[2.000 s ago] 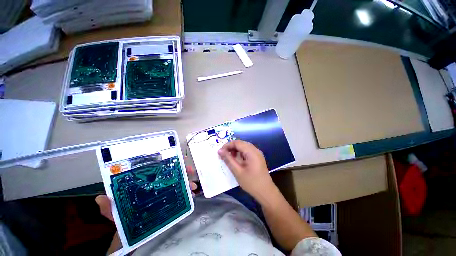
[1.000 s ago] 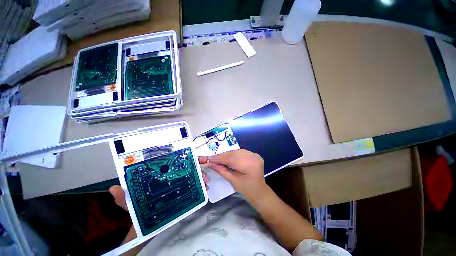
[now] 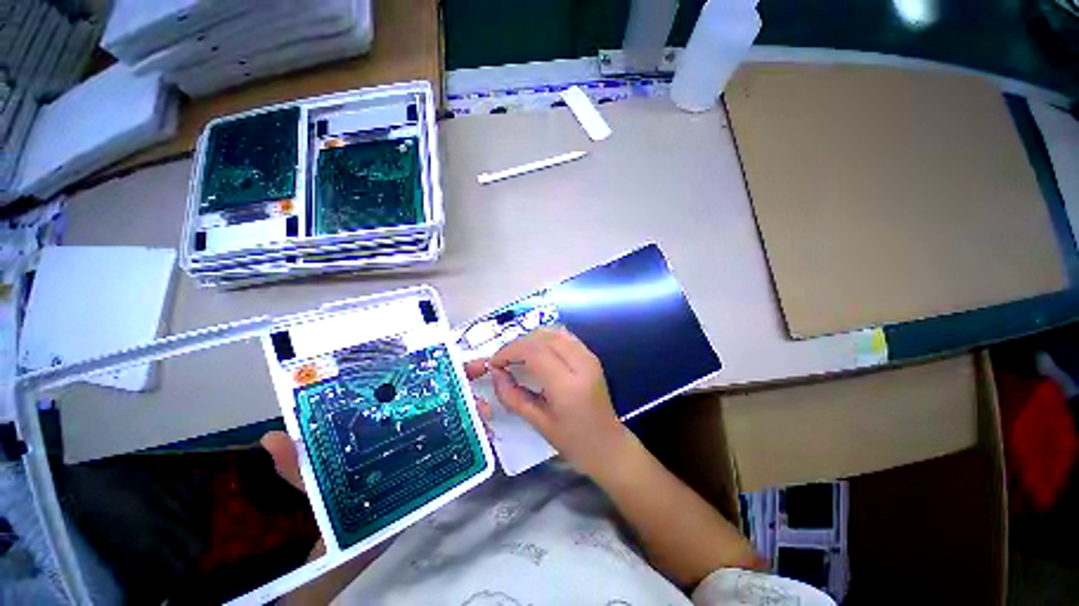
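Observation:
My left hand (image 3: 282, 459) holds an open white housing with a green circuit board (image 3: 391, 440) from below, tilted in front of my body; most of the hand is hidden under it. An empty half of its white frame extends left. Beside it on the right lies a white panel with a glossy dark LCD writing panel (image 3: 645, 326) and thin wires (image 3: 511, 326) at its upper left. My right hand (image 3: 556, 385) is over this panel, fingertips pinched at the housing's right edge. Whether the fingertips hold a small thing or wire is too small to tell.
Stacked open housings (image 3: 434, 243) stand at the upper left, with white housings (image 3: 254, 53) behind. A stylus (image 3: 532, 167), a small white part (image 3: 586, 113) and a squeeze bottle (image 3: 716, 53) are at the back. A cardboard sheet (image 3: 893, 195) lies right, above a carton (image 3: 852, 417) holding white frames.
My right hand has moved left from the wires to the housing's right edge. The housing has shifted slightly right and up. The camera view has also shifted.

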